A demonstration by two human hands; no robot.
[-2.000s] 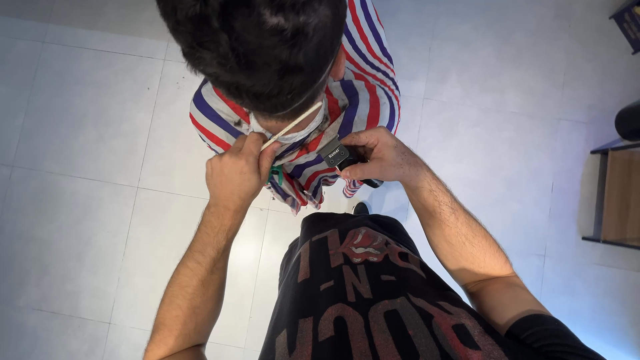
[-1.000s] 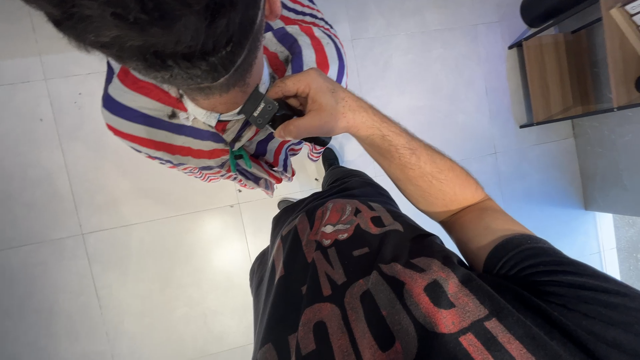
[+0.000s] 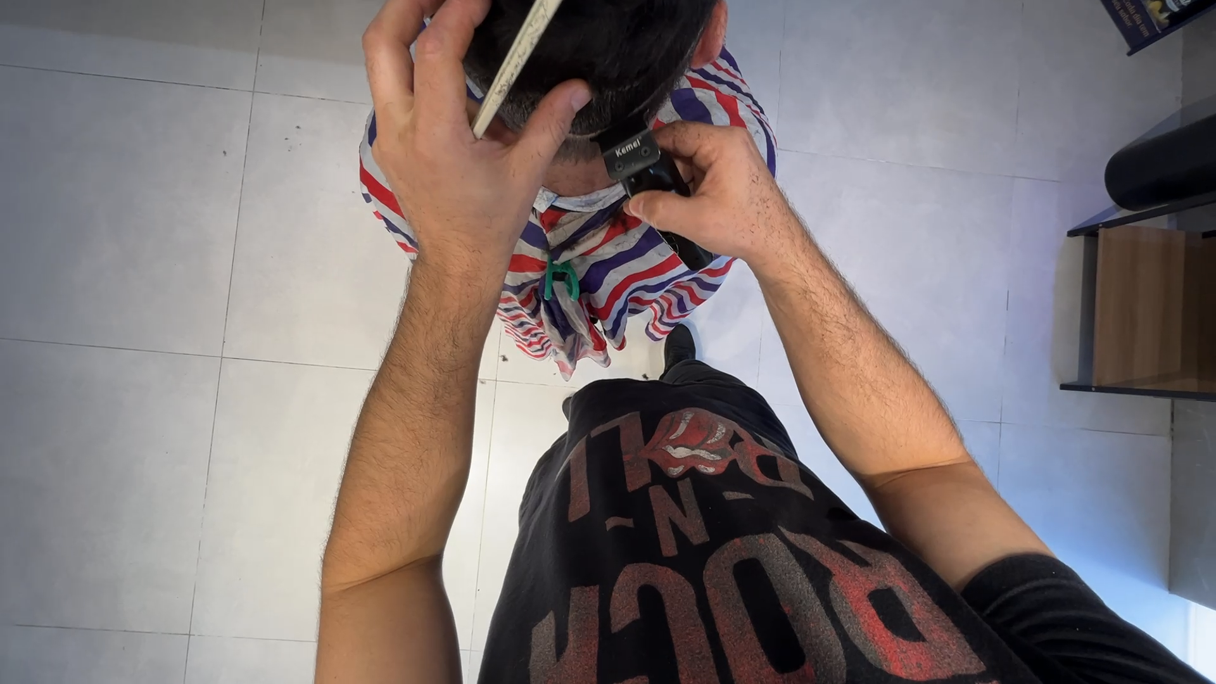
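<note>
My right hand (image 3: 717,185) is closed around a black Kemei hair clipper (image 3: 665,185), its head against the hair at the nape of a seated person's head (image 3: 608,57). On the left side of that head rests my left hand (image 3: 456,142), fingers spread and thumb near the back hairline. A pale comb (image 3: 516,68) is held in it, angled up between thumb and fingers. The person wears a barber cape (image 3: 617,271) with red, blue and white stripes, gathered at the back by a green clip (image 3: 561,279). Hair clippings dot the cape and my right hand.
Pale floor tiles (image 3: 114,218) with a few hair bits surround the person. At the right stand a wooden shelf unit (image 3: 1149,309) with dark edges and a black cylindrical object (image 3: 1164,163). A dark printed item (image 3: 1145,19) lies at the top right corner.
My left hand, out of view one second ago, is back with the comb and now touches the head. The clipper stays in my right hand at the nape. The view has shifted.
</note>
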